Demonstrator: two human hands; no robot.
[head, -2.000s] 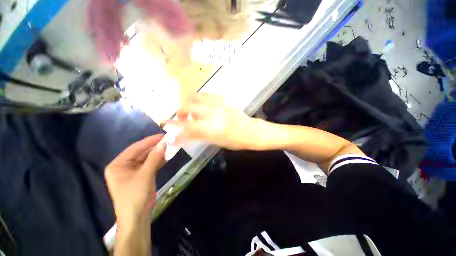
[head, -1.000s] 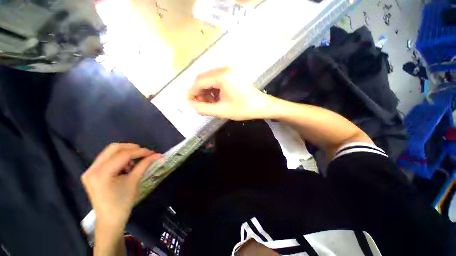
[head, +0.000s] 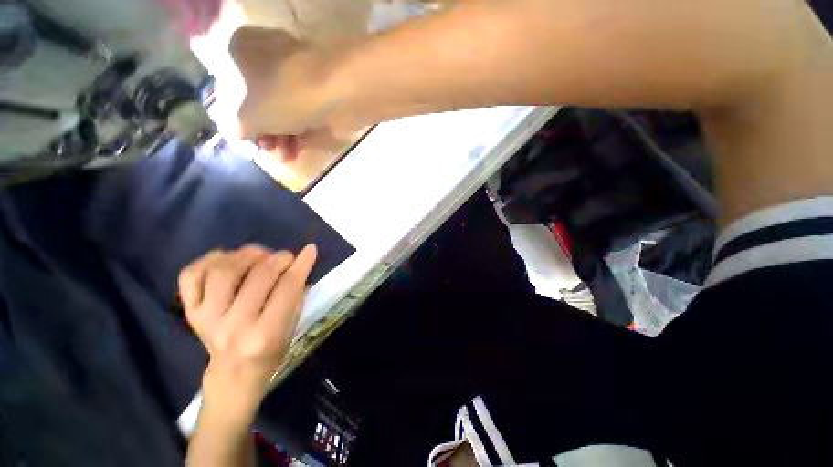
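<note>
A dark navy-black fabric panel (head: pixel 247 205) lies over the table's left part, one end under the brightly lit sewing area. My left hand (head: pixel 247 301) rests on the panel near its front corner, fingers bent and thumb near the edge; whether it pinches the cloth is unclear. My right hand (head: pixel 297 100) is blurred beside the needle area, at the panel's far edge, fingers curled; glare and blur hide whether it holds anything. The sewing machine head (head: pixel 100 100) is at upper left, with dark metal fittings. Glare hides the needle and presser foot.
The white table (head: pixel 411 164) has a worn front edge running diagonally, with a dark seam line by the tan plate. My right forearm crosses the top. A black fabric pile (head: pixel 603 173) and a clear plastic bag (head: pixel 653 292) lie below the table at right.
My right hand has moved up and left from over the table edge to the needle area, its forearm now crossing the top. My left hand has shifted slightly right on the panel.
</note>
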